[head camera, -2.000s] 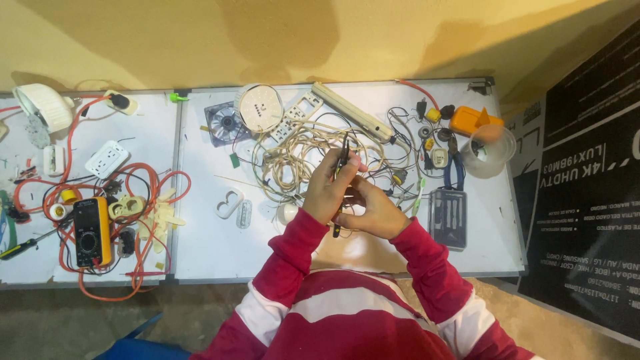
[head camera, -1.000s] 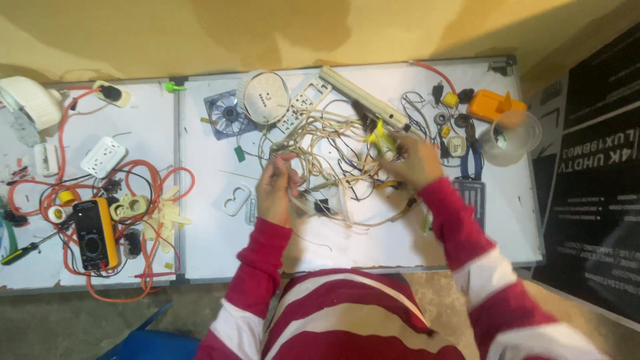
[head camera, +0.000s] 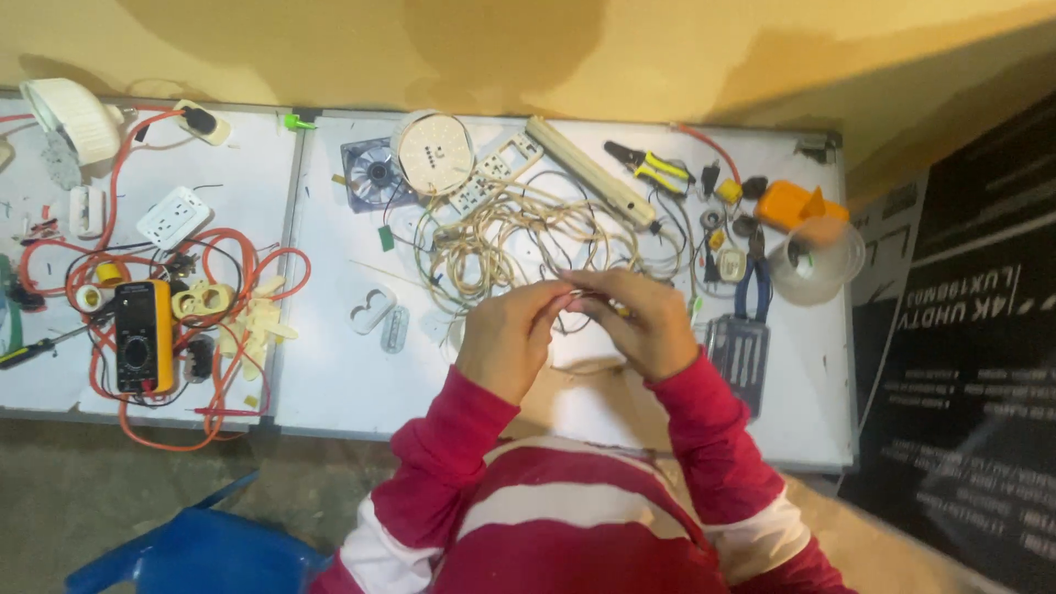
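Note:
My left hand (head camera: 516, 330) and my right hand (head camera: 639, 318) meet over the near side of a tangle of beige cable (head camera: 487, 247). Between their fingertips they pinch a thin wire end (head camera: 577, 293), mostly hidden by the fingers. Yellow-handled wire strippers (head camera: 652, 167) lie at the back of the table, right of a long beige plastic housing (head camera: 590, 172). Blue-handled pliers (head camera: 753, 280) rest to the right of my right hand, by a dark case (head camera: 738, 363).
Behind the cable are a computer fan (head camera: 378, 172), a round LED panel (head camera: 433, 153) and a socket strip (head camera: 495, 177). A multimeter (head camera: 143, 338) lies among orange cable at left. A clear plastic tub (head camera: 817, 260) stands at right, a blue chair (head camera: 198, 553) below left.
A second ago my right hand was at the yellow-handled tool, away from my left. The strippers now lie at the back, and both hands have come together at a wire.

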